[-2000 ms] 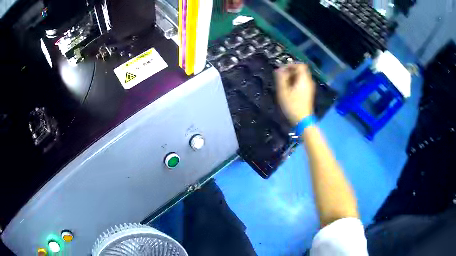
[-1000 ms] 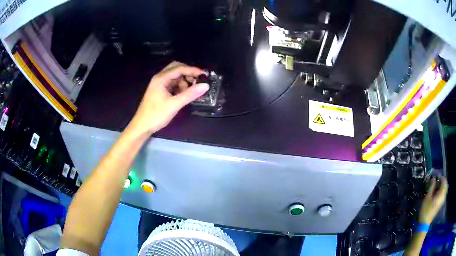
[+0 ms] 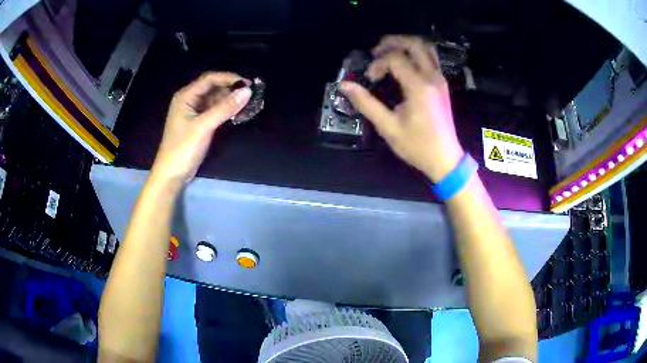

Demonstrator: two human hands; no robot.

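My left hand (image 3: 202, 117) holds a small clear-looking workpiece (image 3: 250, 101) between thumb and fingers, above the left part of the dark table (image 3: 284, 159). The metallic fixture (image 3: 343, 122) sits mid-table. My right hand (image 3: 411, 106), with a blue wristband, is at the fixture's right side. Its thumb is at a second silvery workpiece (image 3: 345, 92) on the fixture, and its fingers are blurred over the back. I cannot tell whether the fingers grip this workpiece.
Yellow-black safety bars (image 3: 64, 99) stand left and right of the opening. A warning label (image 3: 509, 153) lies right. The grey panel (image 3: 340, 234) has buttons. A desk fan (image 3: 333, 340) is at the bottom. Black trays (image 3: 574, 266) are low right; tray stacks (image 3: 42, 220) are left.
My left hand has left the fixture with a workpiece in its fingers. My right hand has come from the trays at the right to the fixture. The view has shifted.
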